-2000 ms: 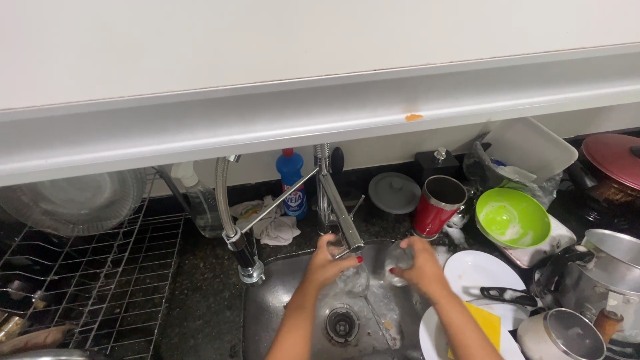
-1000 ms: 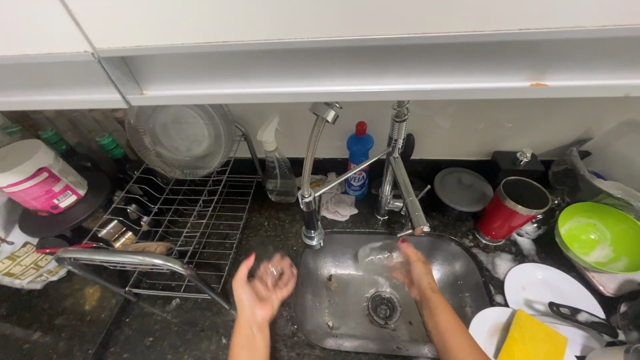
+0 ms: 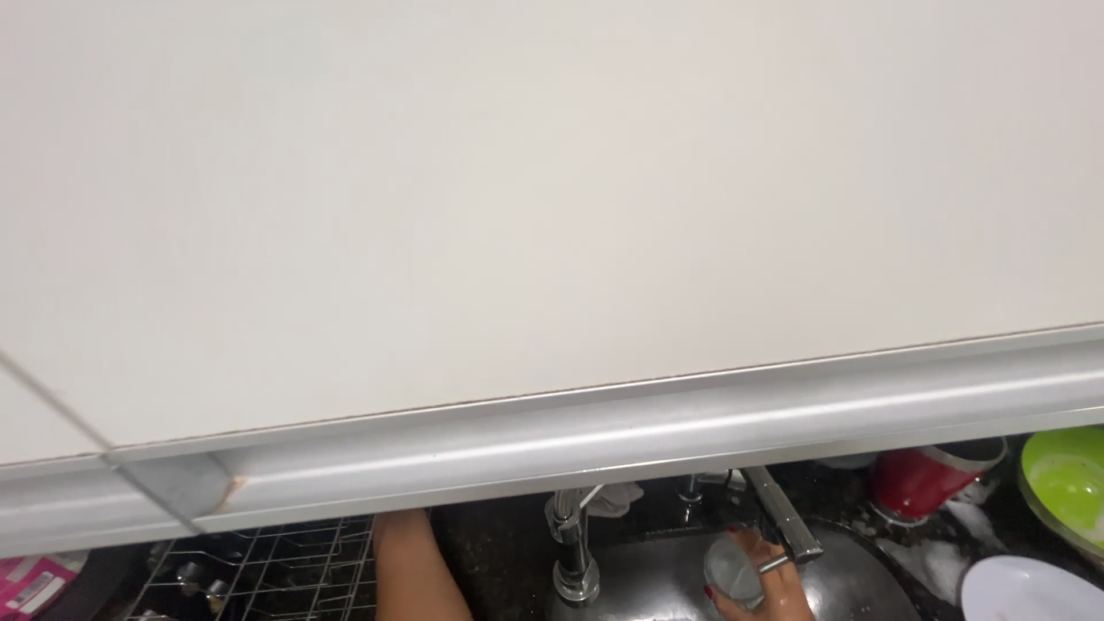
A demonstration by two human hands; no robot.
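Note:
My right hand [image 3: 763, 578] grips a clear glass [image 3: 731, 569] over the steel sink [image 3: 664, 573], beside the spout of the chrome faucet [image 3: 787, 517]. My left forearm [image 3: 416, 569] reaches up over the right part of the wire dish rack [image 3: 293, 561]. The left hand itself is hidden behind the lower edge of the white cabinet, so what it holds cannot be seen. A second chrome tap [image 3: 573, 552] stands between the two arms, at the sink's left side.
The white cabinet [image 3: 552, 216] with its metal edge fills most of the view. On the right are a red tumbler [image 3: 923, 483], a soapy green bowl [image 3: 1069, 483], a white plate [image 3: 1026, 591] and suds on the dark counter. A grey cloth [image 3: 614, 498] lies behind the taps.
My left hand has moved from beside the sink to the rack side, out of sight behind the cabinet edge. My right hand stays at the sink with the glass. The view has tilted up.

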